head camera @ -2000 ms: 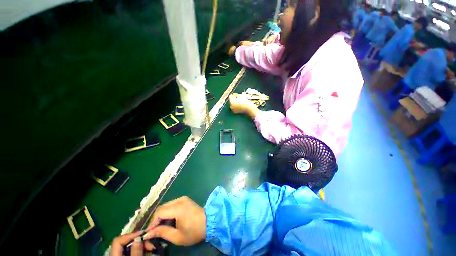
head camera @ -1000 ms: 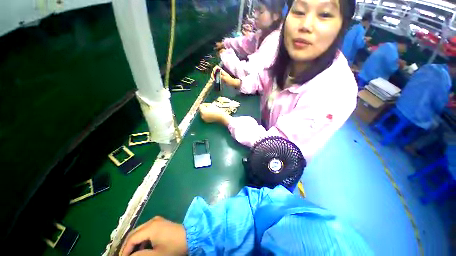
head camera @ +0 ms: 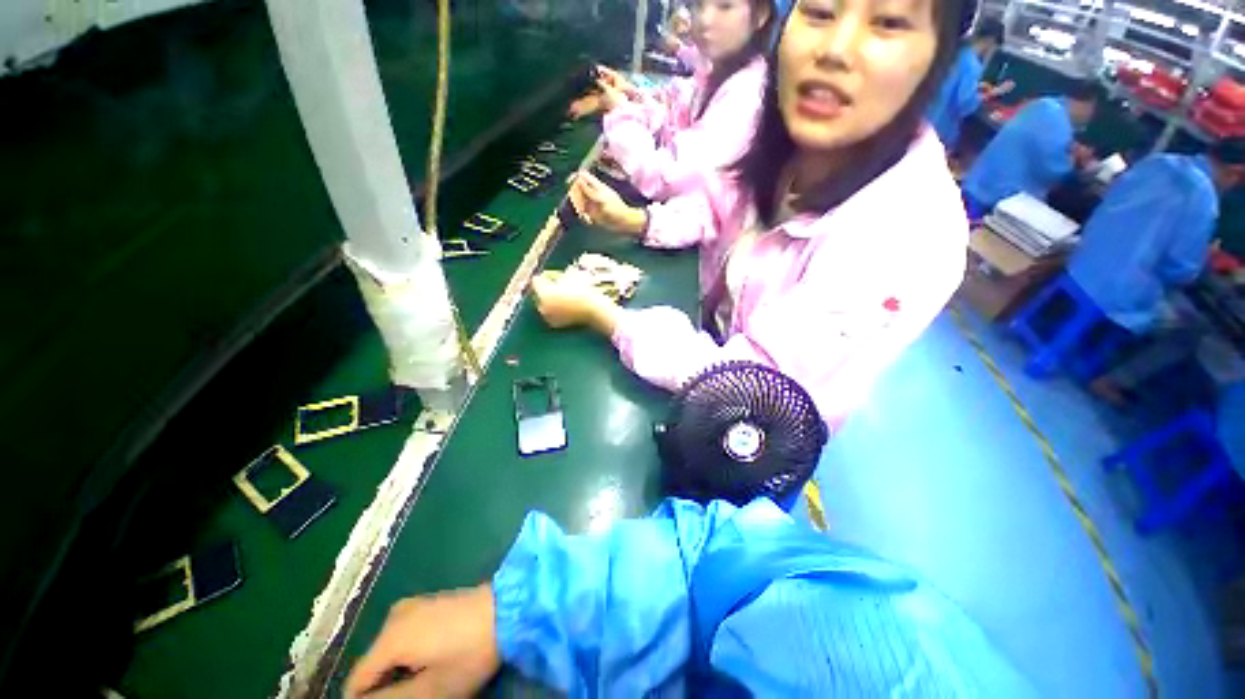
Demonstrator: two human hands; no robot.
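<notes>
My right hand [head camera: 430, 647] is low in the view, cut off by the bottom edge, beside the bench rail. A small dark patch shows by its fingers; I cannot tell whether it is a held part. My left hand is out of the picture. A separate housing [head camera: 541, 423], dark above and pale grey-white below, lies alone on the green bench, beyond my hand. Phone housings with yellow-edged windows lie on the conveyor belt left of the rail, among them one by the post [head camera: 341, 417], one below it [head camera: 285, 489] and one at the lower left [head camera: 205, 579].
The chipped bench rail [head camera: 358, 549] runs between belt and bench. A wrapped white post [head camera: 396, 307] and yellow cord [head camera: 438, 137] stand by it. A black fan [head camera: 744, 434] is beside my sleeve. A pink-smocked neighbour [head camera: 853, 260] sits beyond, hands near cream pieces [head camera: 609, 276].
The view has swung right, and my left hand has left the picture. My right hand is lower and more cut off. The neighbour has turned towards me. The belt housings have shifted towards the lower left.
</notes>
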